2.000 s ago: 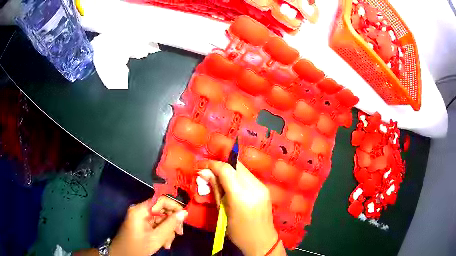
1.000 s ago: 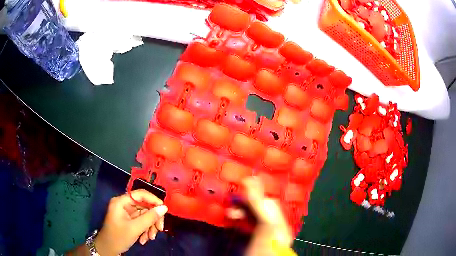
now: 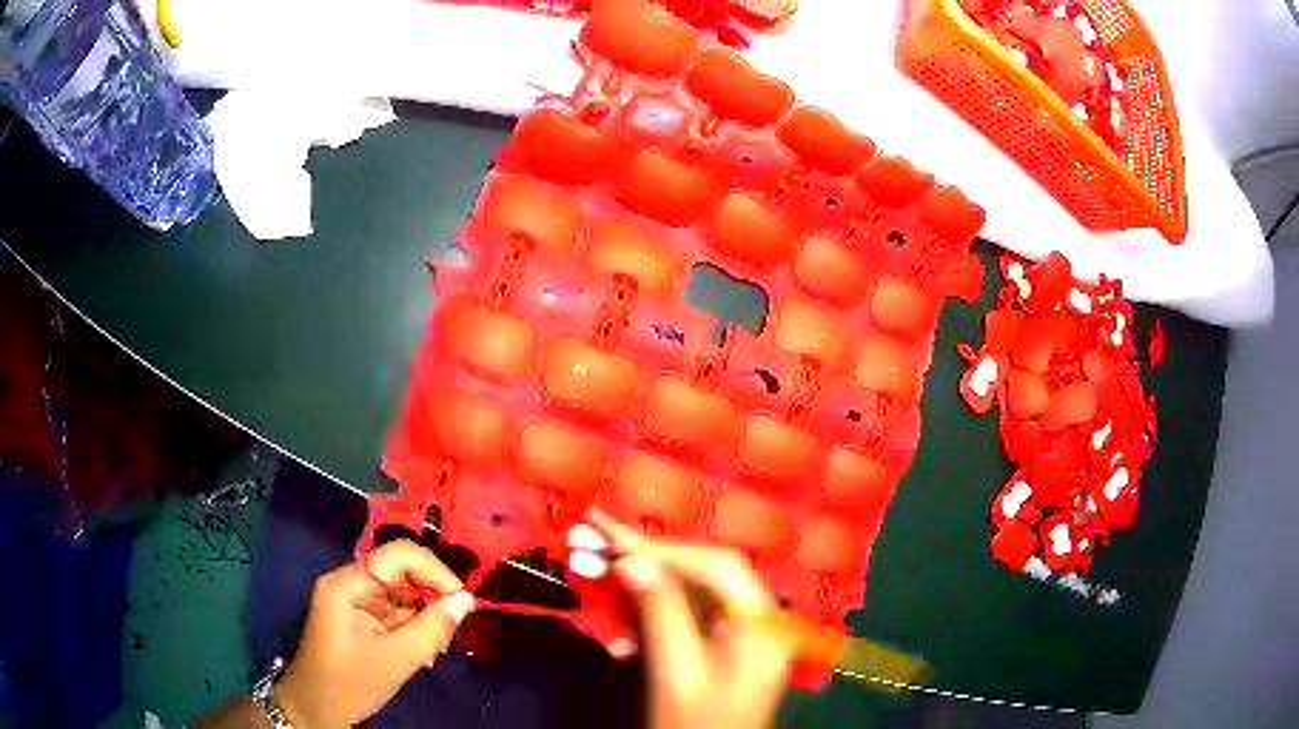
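The red moulded sheet (image 3: 684,413) lies on the dark green tabletop, its near-left corner over the table edge. It has rows of raised pads and one open hole near its middle. My left hand (image 3: 363,627) pinches a thin red flash strip at that corner. My right hand (image 3: 698,612), blurred, holds a red piece with a white patch (image 3: 587,553) at the near edge, with thin flash stretched between the hands. The yellow-handled tool (image 3: 855,652) is also in my right hand, pointing right; its tip is hidden.
A pile of red pieces (image 3: 1061,413) lies on the tabletop (image 3: 328,313) at right. An orange basket (image 3: 1054,135) of pieces stands on the white covering (image 3: 1225,271). A clear bottle (image 3: 107,121) and white scrap (image 3: 278,164) are upper left. More red sheets show at the top edge.
The right hand moved right and down, then back left, and the tool handle swung rightward. The near-left corner has opened into thin strands. The whole view shifted, the sheet appearing further up and left.
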